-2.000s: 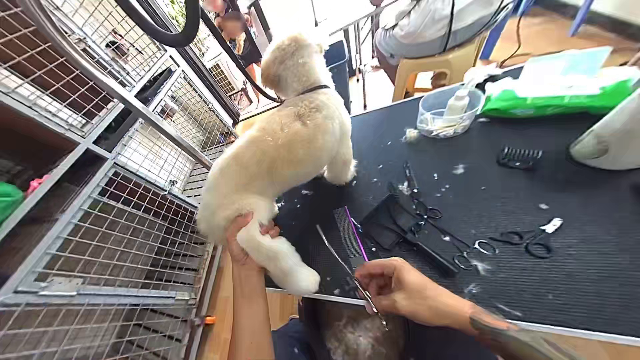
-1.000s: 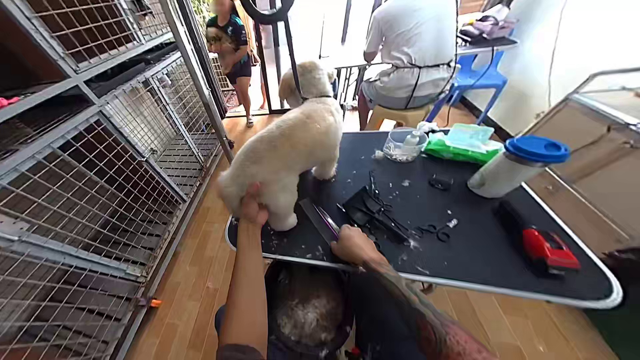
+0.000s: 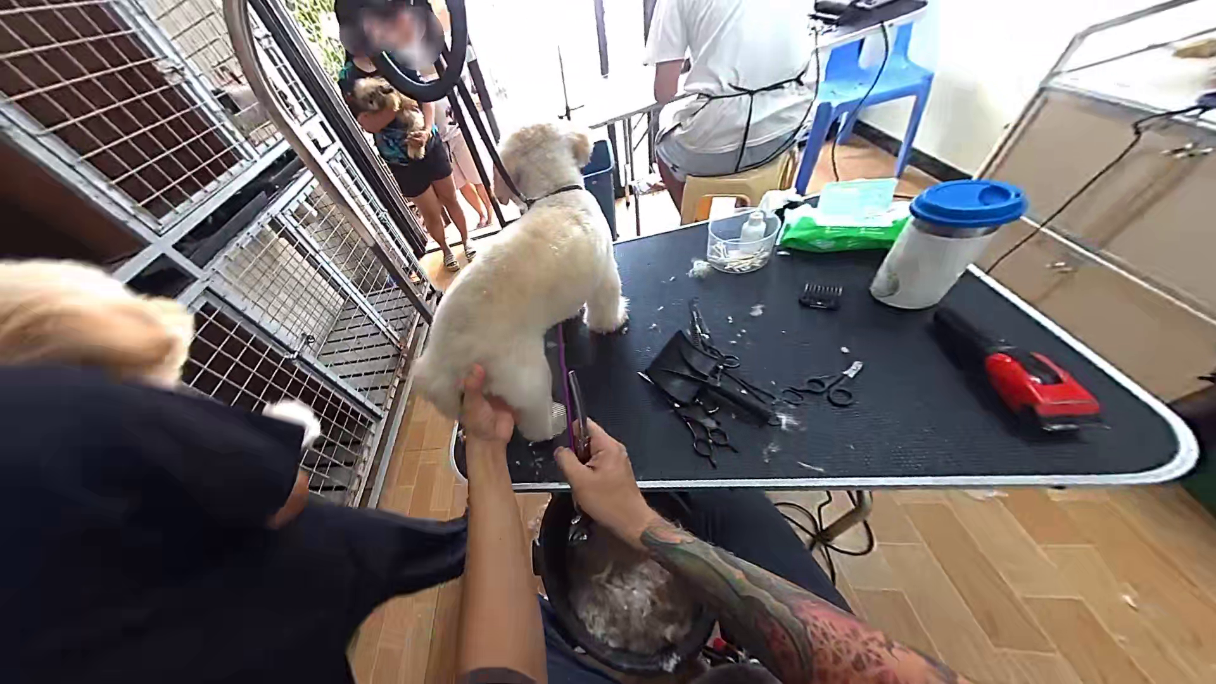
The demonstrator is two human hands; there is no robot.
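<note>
A cream curly-coated dog (image 3: 518,275) stands on the black grooming table (image 3: 912,418), tethered at the neck and facing away. My left hand (image 3: 486,410) holds the dog's hind leg near its rump. Close to that leg, my right hand (image 3: 603,470) grips slim grooming scissors (image 3: 578,418), blades pointing up. A purple-edged comb (image 3: 562,366) shows beside the scissors; whether my right hand also holds it, I cannot tell. To the right lie several scissors (image 3: 708,432) around a black pouch (image 3: 682,369), and another pair of scissors (image 3: 828,385).
Red and black clippers (image 3: 1040,385), a blue-lidded container (image 3: 940,247), a clipper guard (image 3: 821,296) and a clear tub (image 3: 741,247) stand or lie on the table. Wire cages (image 3: 323,313) line the left. A person in dark clothing (image 3: 142,532) with a light-coated dog is close at left. A hair-filled bin (image 3: 632,598) stands below.
A person in dark clothing with a light-coated dog has come into view at left. My left hand, on the raised hind leg two seconds ago, now holds the leg with its paw down at the table.
</note>
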